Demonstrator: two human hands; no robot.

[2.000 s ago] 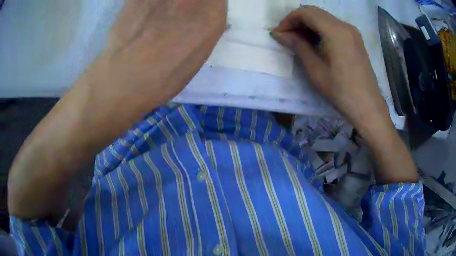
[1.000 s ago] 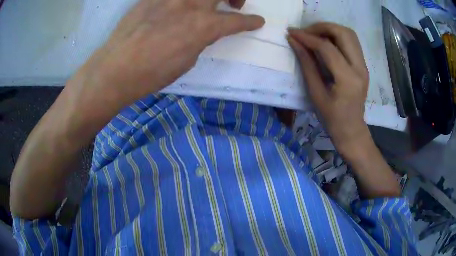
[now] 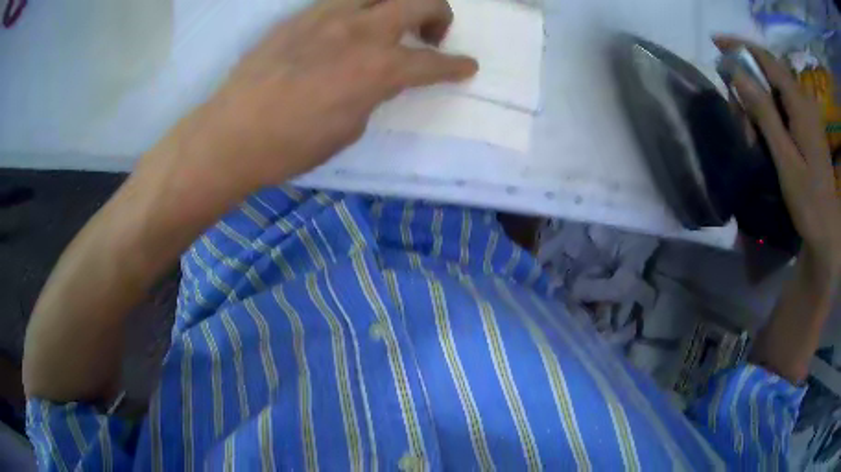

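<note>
A cream cloth piece (image 3: 452, 120) lies flat near the front edge of the white table, with a folded part (image 3: 503, 55) over it ending in a straight edge. My left hand (image 3: 341, 69) rests on its left side, index finger extended on the fold and other fingers curled. Whether a metal strip lies under the fold cannot be told. My right hand (image 3: 784, 138) is around the handle of the electric iron (image 3: 678, 129) at the right. The iron is blurred and tilted, its silver soleplate facing left.
The white cloth-covered table (image 3: 83, 83) has a front edge just before my striped shirt. Pale scraps (image 3: 599, 277) lie below the edge at right. A yellow item (image 3: 816, 88) and blue-white material (image 3: 793, 18) are behind the iron.
My right hand has left the cloth's right side and taken hold of the iron, which has shifted left. My left hand stays on the cloth.
</note>
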